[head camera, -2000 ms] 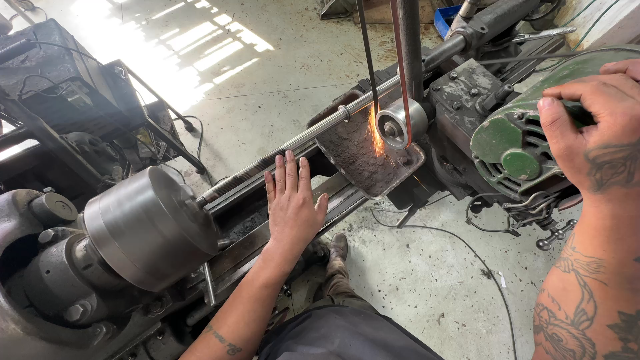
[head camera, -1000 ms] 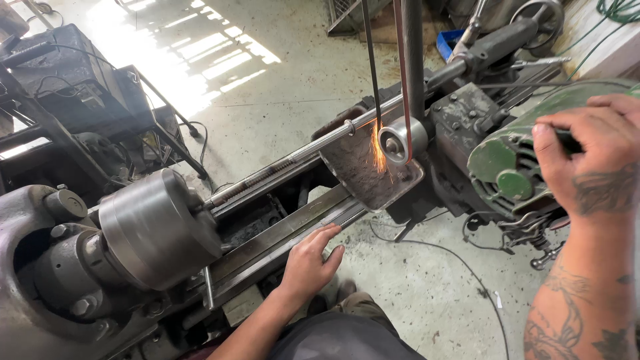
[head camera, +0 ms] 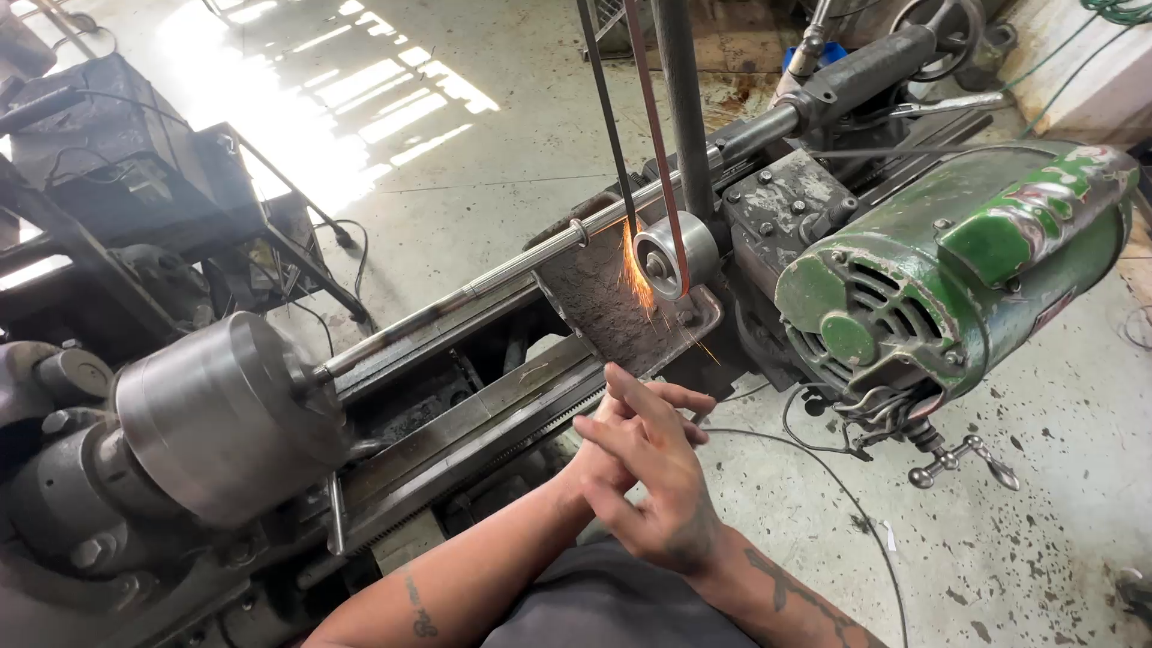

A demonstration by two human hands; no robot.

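Note:
My right hand [head camera: 657, 477] lies over my left hand [head camera: 621, 432] in front of the lathe bed [head camera: 504, 396]; the two touch, fingers spread, with no tool visible in either. A long metal shaft [head camera: 432, 310] runs from the blurred lathe chuck [head camera: 225, 414] to the tailstock [head camera: 864, 72]. Sparks fly where an abrasive belt [head camera: 655, 144] passes the shaft and runs round a metal contact wheel [head camera: 670, 256]. Beneath the sparks sits a metal tray [head camera: 603, 306] coated in dark grit. The green electric motor [head camera: 954, 270] is to the right of my hands.
A metal handle [head camera: 963, 461] juts out below the motor. A black cable [head camera: 837, 481] trails over the floor. Dark metal equipment [head camera: 99, 153] stands at the upper left. A short bar [head camera: 336, 513] sticks out beneath the chuck.
My right hand has left the green motor and come down to my left hand. My left hand, earlier apart from it over the lathe bed's near side, now touches it. Sparks continue.

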